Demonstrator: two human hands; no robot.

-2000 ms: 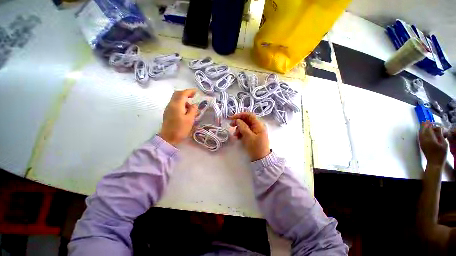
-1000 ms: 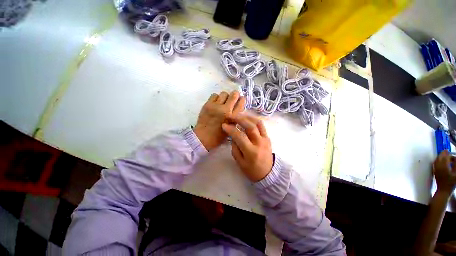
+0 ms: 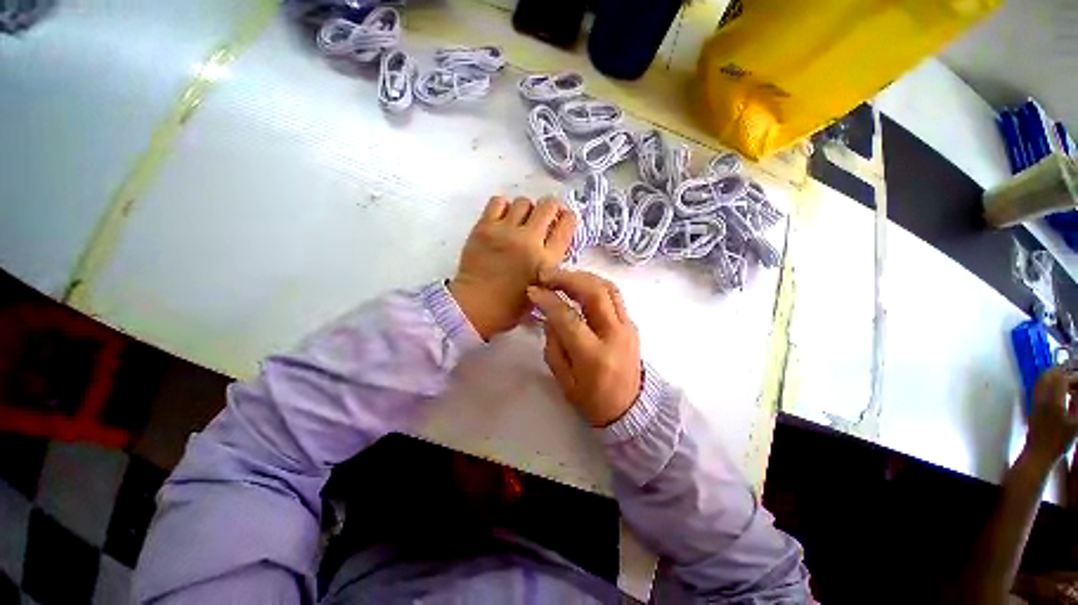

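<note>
My left hand (image 3: 511, 262) and my right hand (image 3: 588, 343) meet over the bench in front of me. My left hand is curled with its back to the camera. My right thumb and fingertips pinch close beside it. A sliver of white cable (image 3: 572, 310) shows between the hands; most of what they hold is hidden. A pile of coiled white cables (image 3: 649, 225) lies just beyond and to the right of my hands. A smaller group of coiled cables (image 3: 453, 85) lies at the back left.
Behind the piles are a yellow bag (image 3: 816, 65), a dark blue flask (image 3: 630, 36) and a black rectangular item (image 3: 549, 19). At the right are a pale cylinder (image 3: 1031, 189), a blue tray (image 3: 1033, 351) and another person's hand (image 3: 1051, 408). The bench's front edge is near my forearms.
My hands were apart beside a loose coil; they have come together, and that coil no longer shows on the bench. The view has shifted, so the piles sit further right and higher.
</note>
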